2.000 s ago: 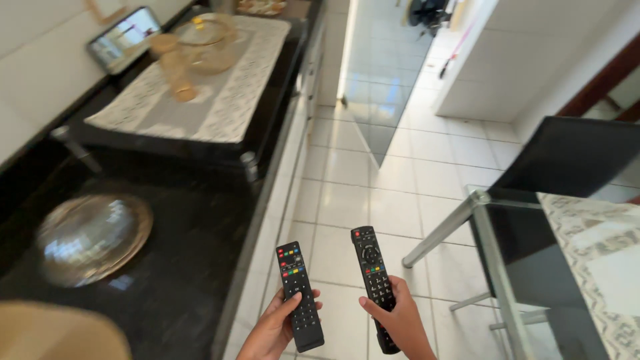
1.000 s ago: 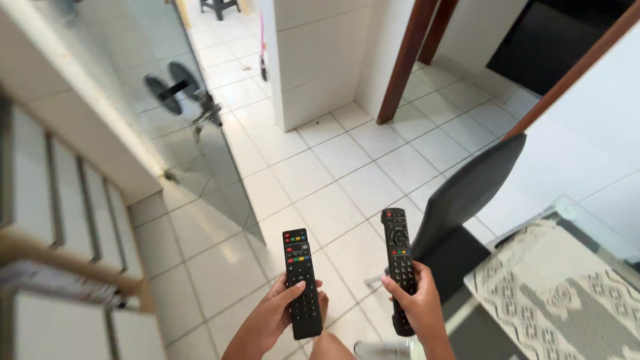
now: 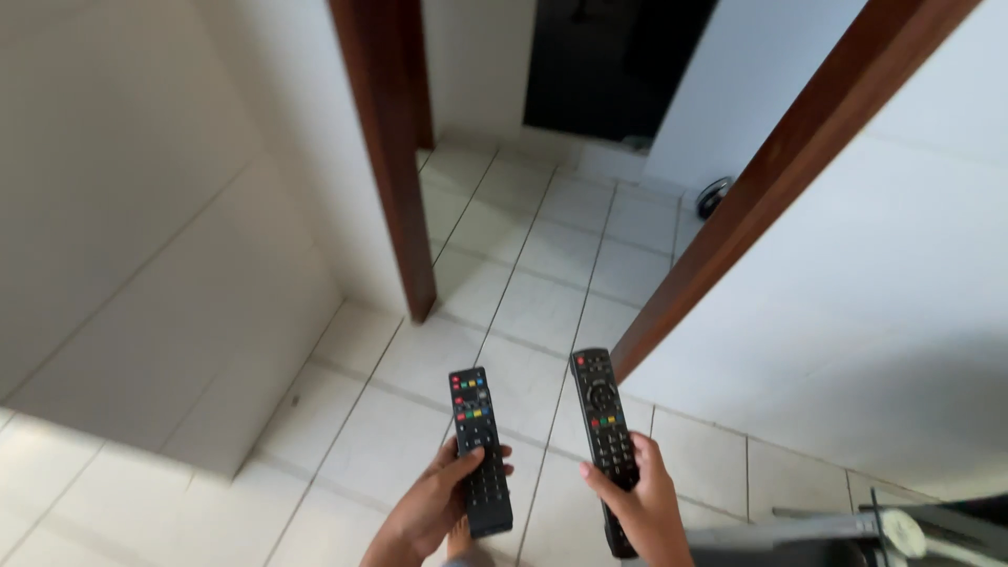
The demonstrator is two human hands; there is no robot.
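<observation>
My left hand (image 3: 441,496) holds a black remote control (image 3: 479,449) with its buttons facing up, the thumb resting on its face near the middle. In my right hand (image 3: 642,500) is a second black remote control (image 3: 605,429), with a round navigation pad near its top and the thumb along its left edge. Both remotes point away from me, side by side and apart, above the tiled floor. Part of a bare foot (image 3: 459,539) shows below the left remote.
Ahead, a doorway with dark wooden frame posts (image 3: 394,181) (image 3: 756,197) opens onto more tiled floor (image 3: 543,268). A dark panel (image 3: 614,71) stands beyond it. A tiled wall (image 3: 157,260) is at left, and a metal furniture frame (image 3: 819,528) at lower right.
The view has turned right and moved from the kitchen counter, past the glass door and chair, to the wooden doorway. Both hands keep hold of their remotes.
</observation>
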